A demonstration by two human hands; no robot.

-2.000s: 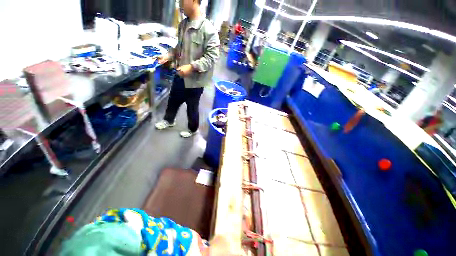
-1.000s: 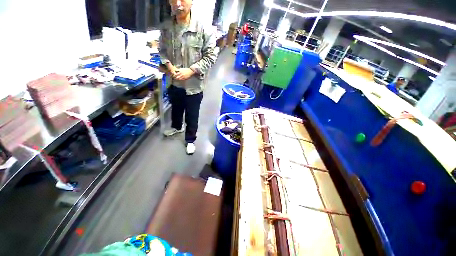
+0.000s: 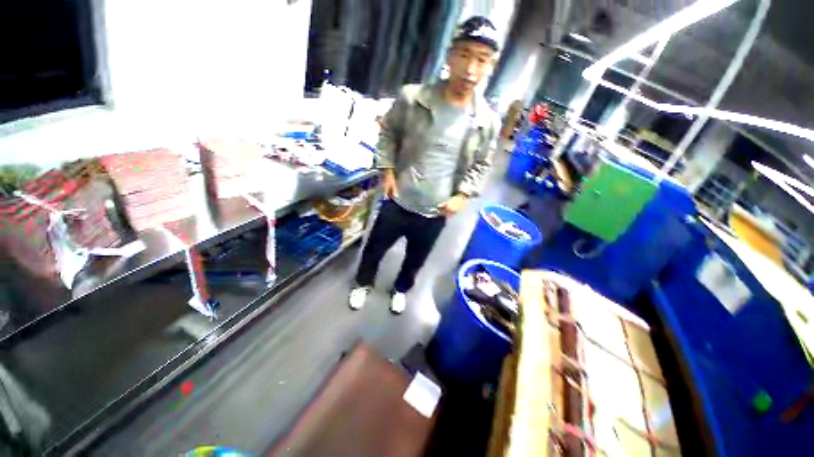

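Neither of my hands is in the picture. A small bit of yellow and blue patterned cloth (image 3: 214, 452) shows at the bottom edge. The press bed at the lower right has a bare wooden edge (image 3: 532, 357) and tan rectangular panels (image 3: 616, 375) with dark reddish strips between them. Short ties (image 3: 571, 430) cross the strip near the wooden edge. Stacks of reddish cut panels (image 3: 147, 189) stand on the steel table at the left, and a nearer bundle (image 3: 58, 223) is tied with white strips.
A person (image 3: 437, 152) stands in the aisle, facing me. Two blue bins (image 3: 471, 335) with scraps stand beside the bed. A brown board or mat (image 3: 361, 411) with a white sheet (image 3: 422, 394) lies low ahead. A green panel (image 3: 611, 198) and the blue press (image 3: 705, 268) are at the right.
The view has turned left, so the bed and press sit further right and more panel stacks show. The person now faces me with hands at the waist. The patterned cloth has almost left the picture.
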